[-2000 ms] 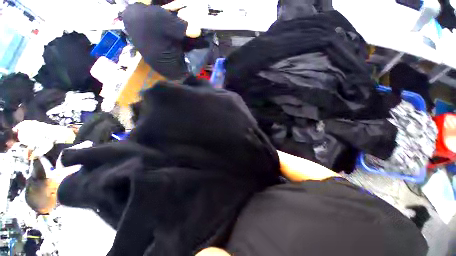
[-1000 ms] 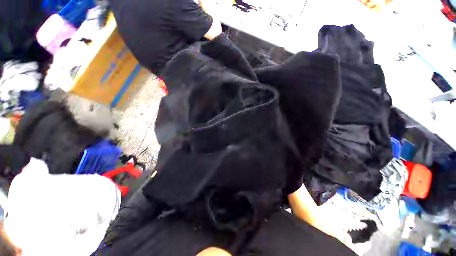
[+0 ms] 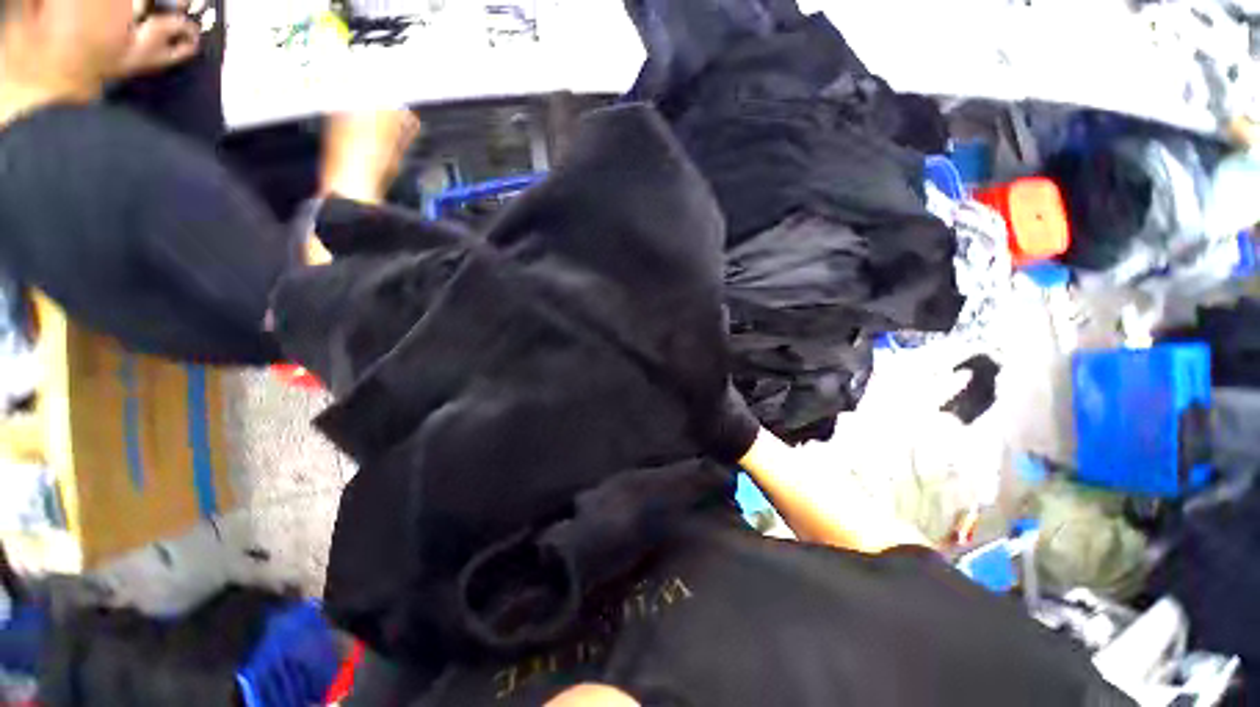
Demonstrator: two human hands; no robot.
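A large black garment bundle (image 3: pixel 539 345) fills the middle of the view against my black top (image 3: pixel 829 622), which has faint gold lettering. A round cuff-like opening shows at its lower edge. My right forearm (image 3: pixel 815 500) reaches under the bundle's right side; my right hand is hidden behind the cloth. My left hand is not visible. A second heap of black cloth (image 3: pixel 815 194) hangs from the white table's edge, just behind and right of the bundle.
Another person's dark-sleeved arm (image 3: pixel 138 235) reaches in at left, close to the bundle. A white table (image 3: pixel 539 55) crosses the top. A carton (image 3: pixel 145 442) stands left. A red stool-like thing (image 3: pixel 1029 221), a blue crate (image 3: pixel 1144 414) and a khaki sack (image 3: pixel 1092 536) are right.
The view has swung left and moved about. The bundle stays against my body and its folds have shifted. The other person's arm now shows larger at left, and the blue crate has come into view.
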